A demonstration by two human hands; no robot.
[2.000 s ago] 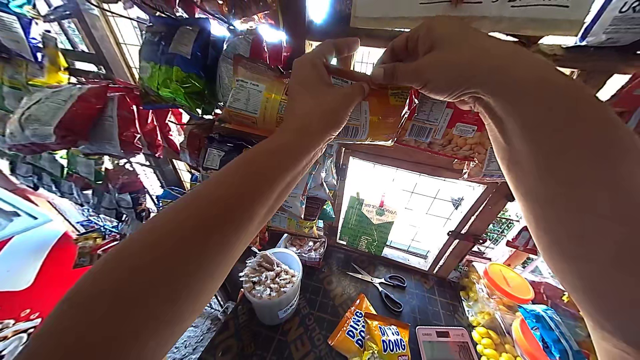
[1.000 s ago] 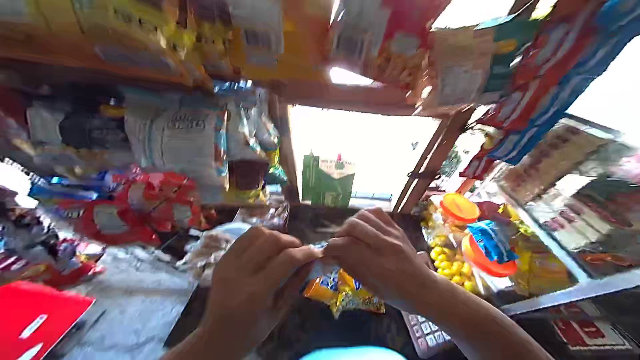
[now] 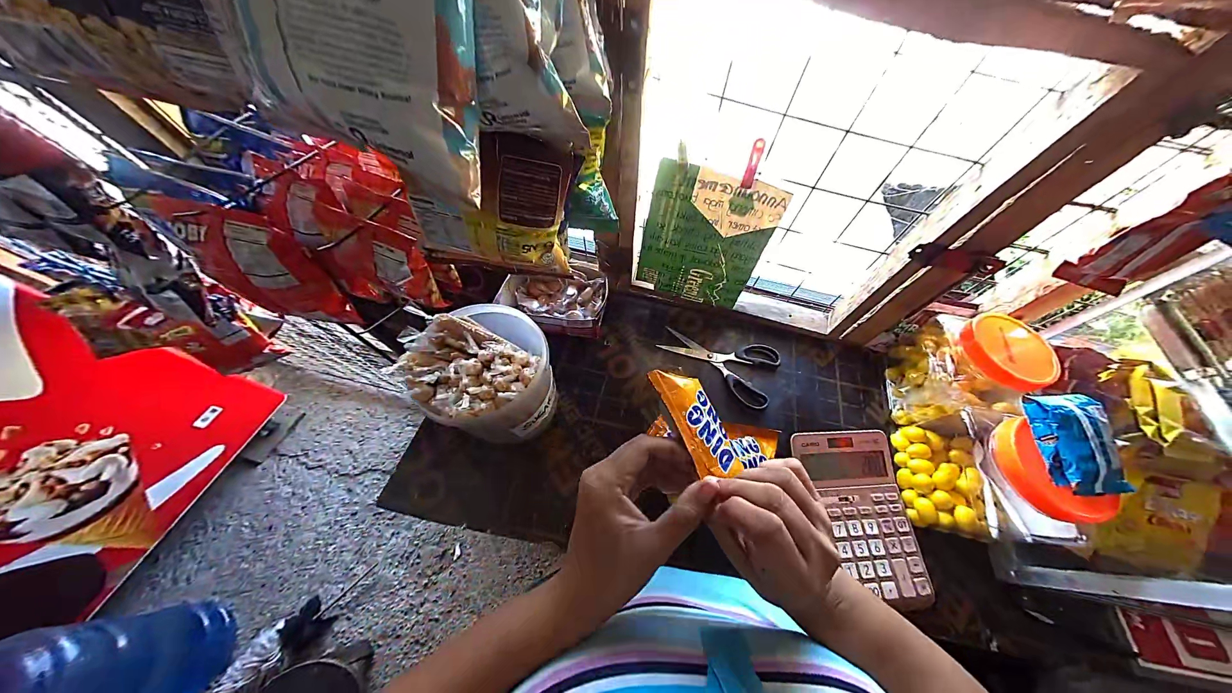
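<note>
Both hands meet low in the centre of the head view, their fingertips pinched together. An orange snack packet (image 3: 707, 423) stands up out of them, its lower end at the fingers. My left hand (image 3: 630, 510) pinches it with thumb and index finger; my right hand (image 3: 775, 525) has its fingers curled against the left thumb tip at the packet's lower edge. Another orange packet (image 3: 765, 438) shows behind it, partly hidden. Scissors (image 3: 727, 361) lie spread on the dark counter (image 3: 481, 476) beyond the packets. A pink calculator (image 3: 866, 520) lies right beside my right hand.
A white bucket (image 3: 544, 390) of wrapped sweets and a small box (image 3: 597, 318) stand left of the scissors. Jars with orange lids (image 3: 1011, 351) and yellow sweets (image 3: 934, 472) are at right. Red packets (image 3: 279, 260) hang at left, before a barred window (image 3: 818, 125).
Two seconds ago both hands were raised at the hanging packets; they have come down over the counter. An orange packet now stands up between them. The view has tilted downward.
</note>
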